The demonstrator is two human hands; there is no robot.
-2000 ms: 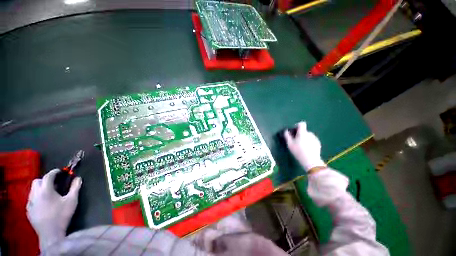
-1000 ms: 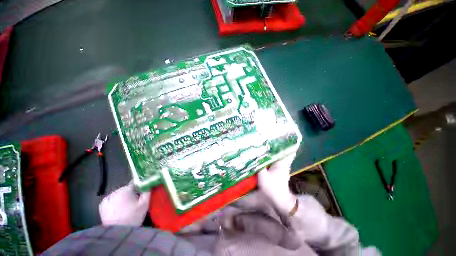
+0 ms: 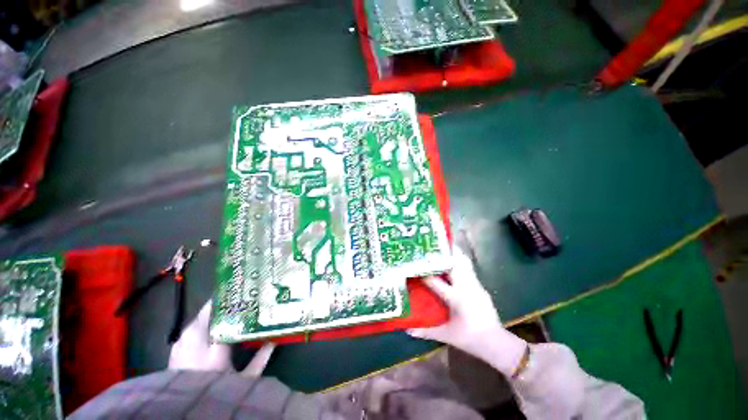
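Observation:
A large green circuit board [image 3: 316, 217], solder side up with white border lines, lies on a red carrier [image 3: 437, 156] in front of me; its stepped notch is at the near right corner. My left hand [image 3: 201, 349], in a white glove, is at the near left corner, its fingers partly hidden under the board edge. My right hand [image 3: 463, 308], also gloved, grips the near right edge at the notch. Side cutters [image 3: 174, 283] with black handles and orange near the pivot lie open left of the board. A black ribbed block, perhaps a brush [image 3: 533, 232], lies to the right.
Another board [image 3: 29, 328] on a red carrier [image 3: 98, 320] is at the near left. One stands at the far left [image 3: 18, 111], and one at the far side [image 3: 426, 26]. Spare cutters [image 3: 666, 343] lie on the lighter green surface at right. Yellow tape [image 3: 607, 273] edges the bench.
The cutters were released from my left hand and the block from my right. Both hands took hold of the board, which has turned; its notch moved from near left to near right.

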